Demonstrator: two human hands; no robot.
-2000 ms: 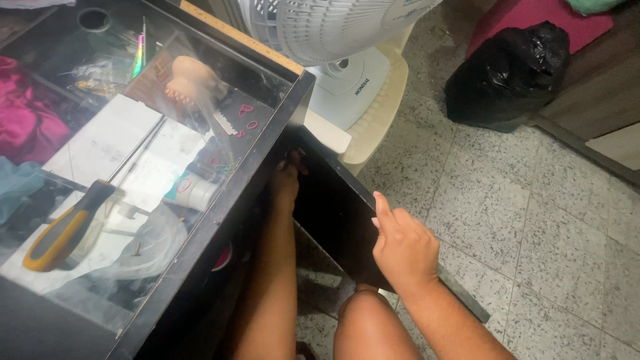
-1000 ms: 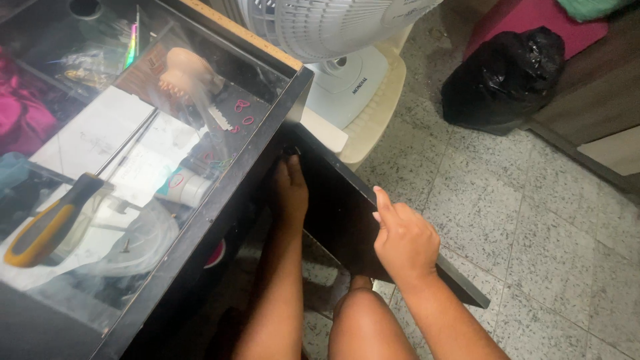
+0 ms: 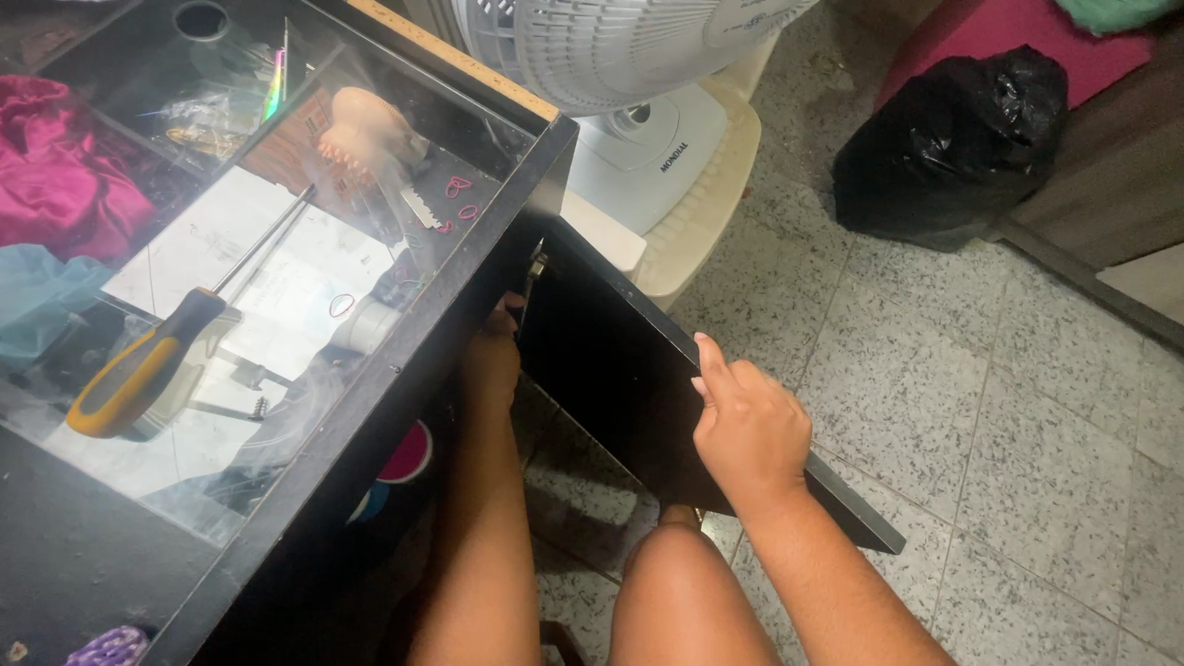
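Note:
My right hand (image 3: 754, 425) grips the top edge of a black cabinet door (image 3: 615, 388), which stands swung out from a black desk. Under the desk's edge, my left hand (image 3: 495, 356) is at the door's hinged side, just below a metal hinge (image 3: 536, 264); its fingers are partly in shadow, and whether they hold anything is unclear. On the desk's glass top (image 3: 370, 462) lies a screwdriver (image 3: 139, 375) with a yellow and dark handle. A small screw (image 3: 260, 408) sits near it on the glass.
A white Mondial fan (image 3: 647, 166) stands on a cream plastic stool (image 3: 712, 222) behind the door. A black plastic bag (image 3: 953, 153) rests on the tiled floor at the upper right. Beneath the glass are papers, a brush and pink cloth (image 3: 65, 176).
My left hand has shifted lower beside the hinge, which now shows above it. My right hand has stayed on the door's edge.

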